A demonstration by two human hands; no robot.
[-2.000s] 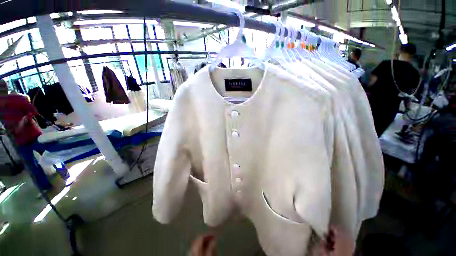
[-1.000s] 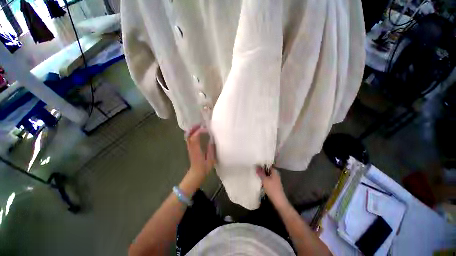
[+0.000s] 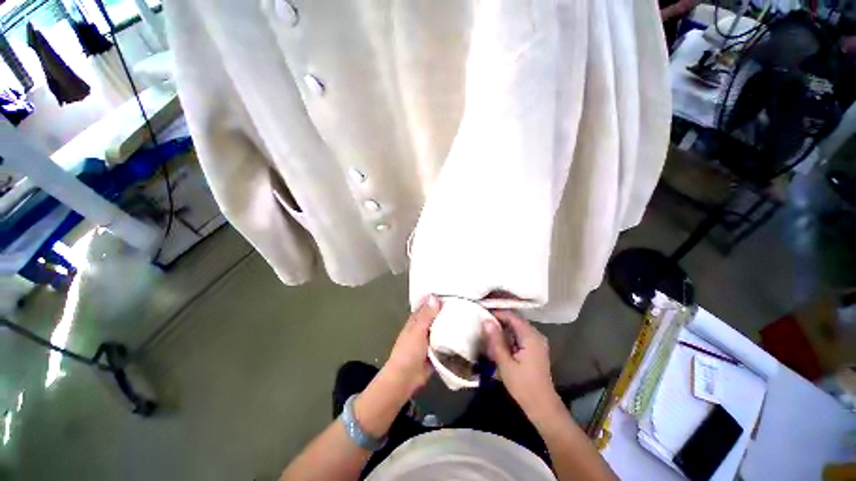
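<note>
A cream jacket [image 3: 385, 113] with round buttons down its front hangs before me, more cream jackets behind it at the right. Its sleeve [image 3: 488, 216] hangs towards me. My left hand [image 3: 416, 340] grips the left side of the cuff [image 3: 458, 340], which is lifted so that its opening shows, facing down towards me. My right hand [image 3: 516, 349] grips the cuff's right side, fingers partly behind the cloth. A small dark thing shows at my right fingers; I cannot tell what it is.
A white-topped table [image 3: 798, 413] at lower right holds papers [image 3: 648, 395], a black phone [image 3: 709, 442] and a dark red pen [image 3: 709, 352]. A black standing fan [image 3: 779, 103] is at upper right. A wheeled stand foot [image 3: 117, 362] is on the floor at left.
The view has tilted down from the collar to the hem. My left hand has moved right from the front edge to the cuff. The cuff is now lifted between both hands, its opening showing.
</note>
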